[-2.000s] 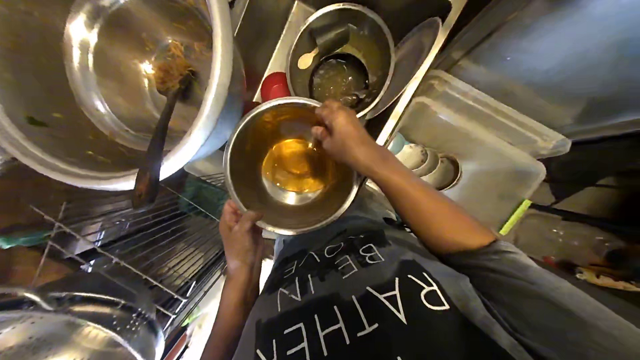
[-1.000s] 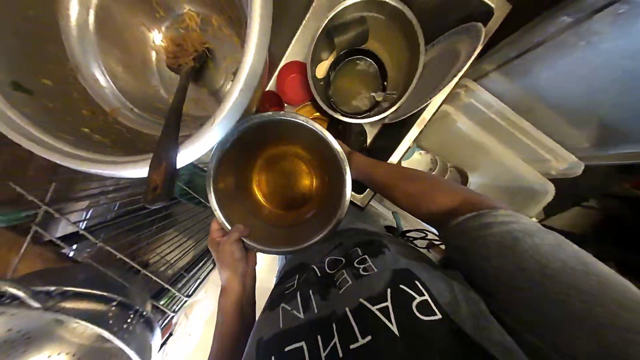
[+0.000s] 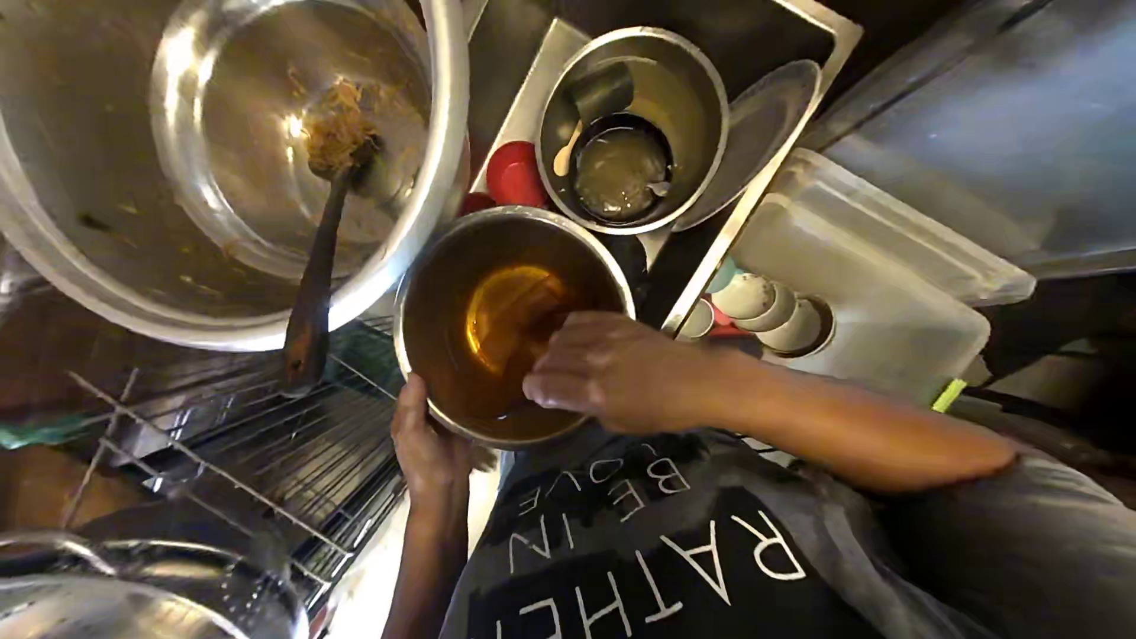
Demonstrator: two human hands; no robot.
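Observation:
My left hand [image 3: 432, 444] grips the rim and side of a round metal pot [image 3: 410, 293] that holds clear amber liquid [image 3: 497, 346]. My right hand [image 3: 586, 373] hangs over the right part of this pot, fingers curled and pointing down toward the liquid; whether anything is between them is hidden. Above the pot stand a red cup [image 3: 515, 174] and a second metal pot [image 3: 721, 115] with a dark-rimmed bowl, cloudy liquid and a small wooden spoon [image 3: 568, 149] in it.
A very large metal pot [image 3: 448, 142] at upper left holds food scraps and a long dark-handled ladle [image 3: 312, 293]. A wire rack [image 3: 222, 475] and a perforated metal colander [image 3: 222, 559] lie at lower left. Plastic tubs [image 3: 887, 257] and stacked bowls [image 3: 790, 319] are at right.
My right hand, at the pot's far right side and partly hidden one second ago, is now over the pot's inside. My left hand still holds the pot's left side.

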